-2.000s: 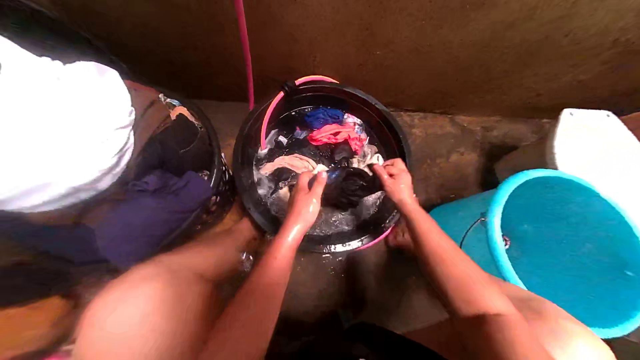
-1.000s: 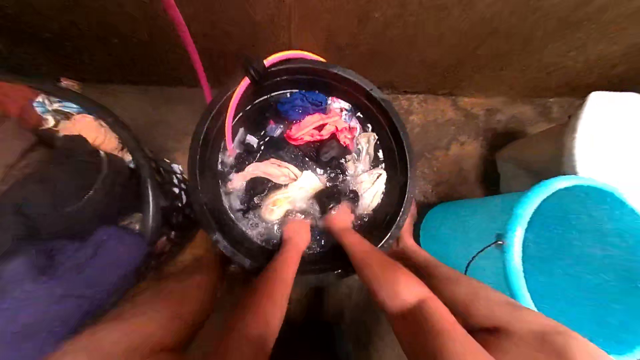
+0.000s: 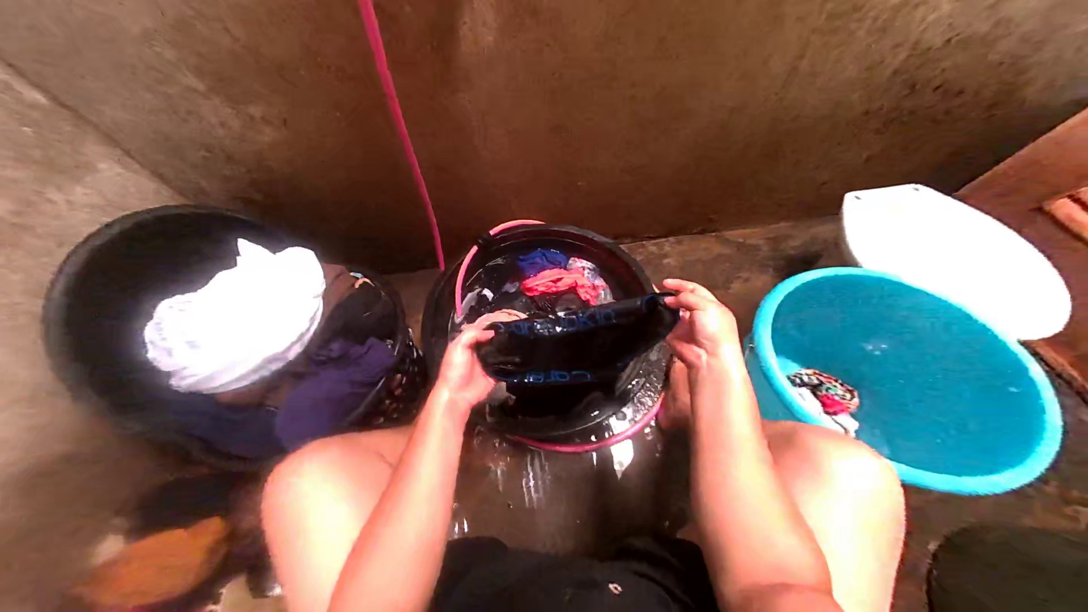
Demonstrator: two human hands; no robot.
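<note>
A black garment with a lettered elastic waistband (image 3: 578, 348) is stretched between my two hands above a black plastic tub (image 3: 438, 327). My left hand (image 3: 467, 361) grips its left end and my right hand (image 3: 697, 319) its upper right corner. Inside the tub, a coral-red cloth (image 3: 557, 282) and a blue cloth (image 3: 542, 260) lie in water, with a pale patterned cloth (image 3: 588, 274) beside them. The held garment hides much of the tub's near part.
At the left, a black basket (image 3: 76, 280) holds a white cloth (image 3: 246, 319) and a dark purple cloth (image 3: 331, 382). A turquoise tub (image 3: 765, 323) with water and a patterned cloth (image 3: 824, 393) stands at the right, beside a white lid (image 3: 952, 255). A pink hose (image 3: 395, 110) hangs down the wall.
My hands have come up from the tub's water and moved apart, with the black garment now spread between them. The view now takes in more of the wall.
</note>
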